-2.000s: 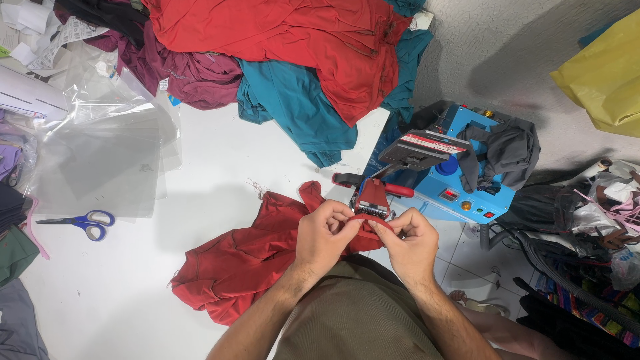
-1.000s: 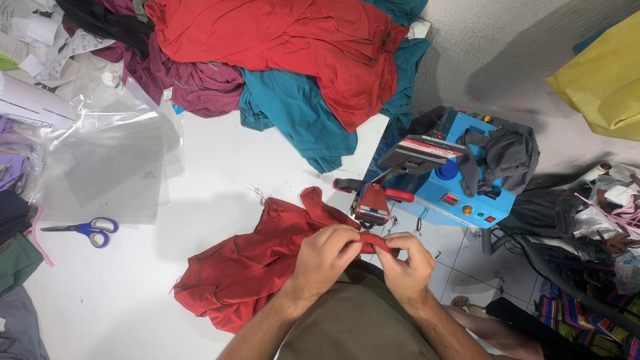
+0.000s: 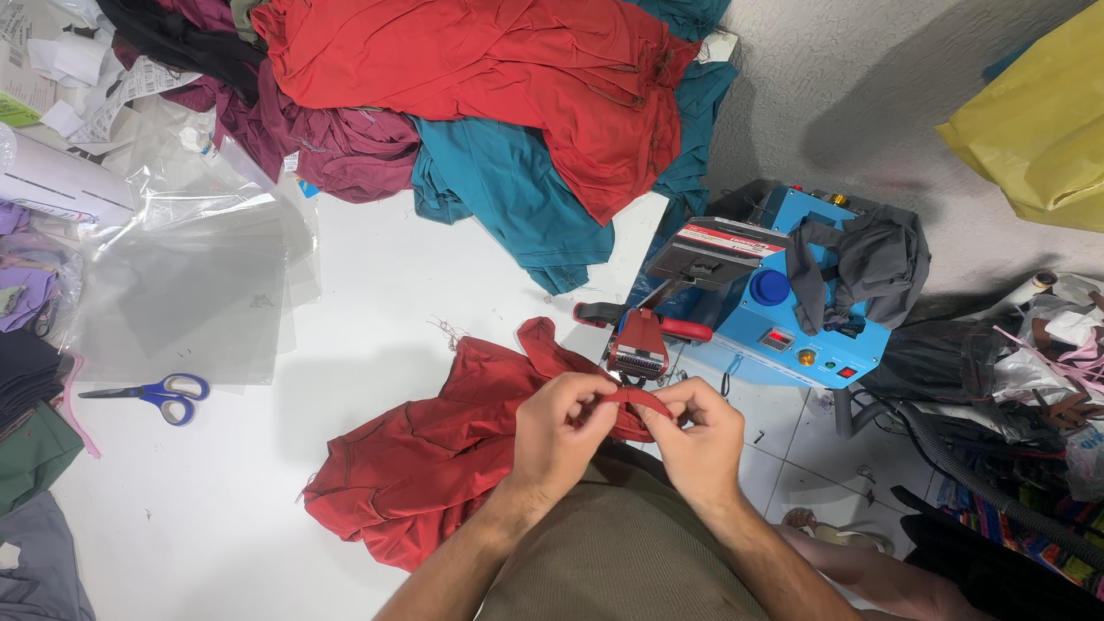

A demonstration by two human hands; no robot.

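Note:
A red garment [image 3: 431,448] lies bunched on the white table's near edge, with one edge drawn up between my hands. My left hand [image 3: 565,431] pinches that edge between thumb and fingers. My right hand [image 3: 699,431] pinches the same edge a short way to the right, so a curved strip of cloth spans the gap. Just beyond my fingertips stands a red and black clamp-like device [image 3: 638,345] with a toothed metal front and a red handle. Behind it is a tilted dark plate [image 3: 716,254] with a red and white label.
Blue-handled scissors [image 3: 172,398] and clear plastic bags [image 3: 190,302] lie at left. Red [image 3: 483,60], teal [image 3: 509,190] and maroon [image 3: 345,151] garments are heaped at the back. A blue machine [image 3: 733,323] with knobs, draped in dark cloth [image 3: 871,259], stands at right. A yellow bag [image 3: 1035,129] is upper right.
Both hands have stayed near the clamp-like device, with the red cloth between them. The strip between my fingers now arches more openly than a second ago.

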